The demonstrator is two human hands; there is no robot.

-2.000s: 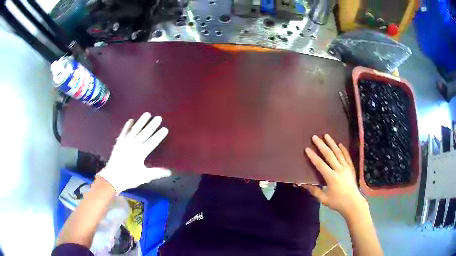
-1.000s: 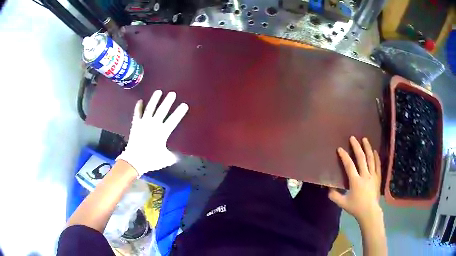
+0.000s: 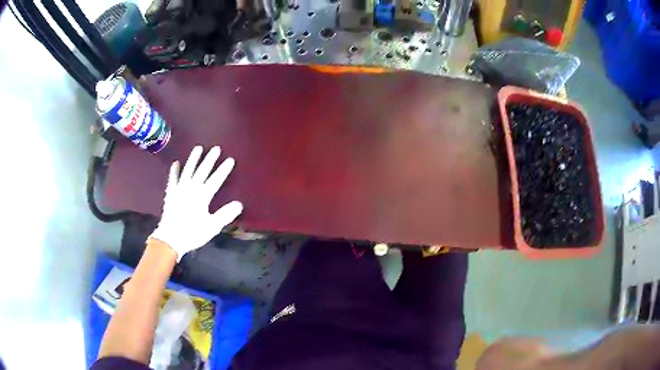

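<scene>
The dark reddish-brown board (image 3: pixel 347 159) lies in front of me. My left hand (image 3: pixel 194 204), in a white glove, rests palm down on the board's left front part with fingers spread and holds nothing. My right hand (image 3: pixel 521 355) is bare, blurred and cut off by the bottom edge at the lower right, off the board; its fingers cannot be made out.
An aerosol can (image 3: pixel 134 115) lies at the board's left end. A reddish tray (image 3: pixel 508 173) of black parts stands at the right, with a clear plastic bag (image 3: pixel 532 63) behind it. The holed press bed (image 3: pixel 347 47) is behind. A blue crate (image 3: pixel 235 318) is below left.
My right hand has left the board's right front corner and moved down to the picture's bottom edge. My left hand stays spread on the board. The view has shifted.
</scene>
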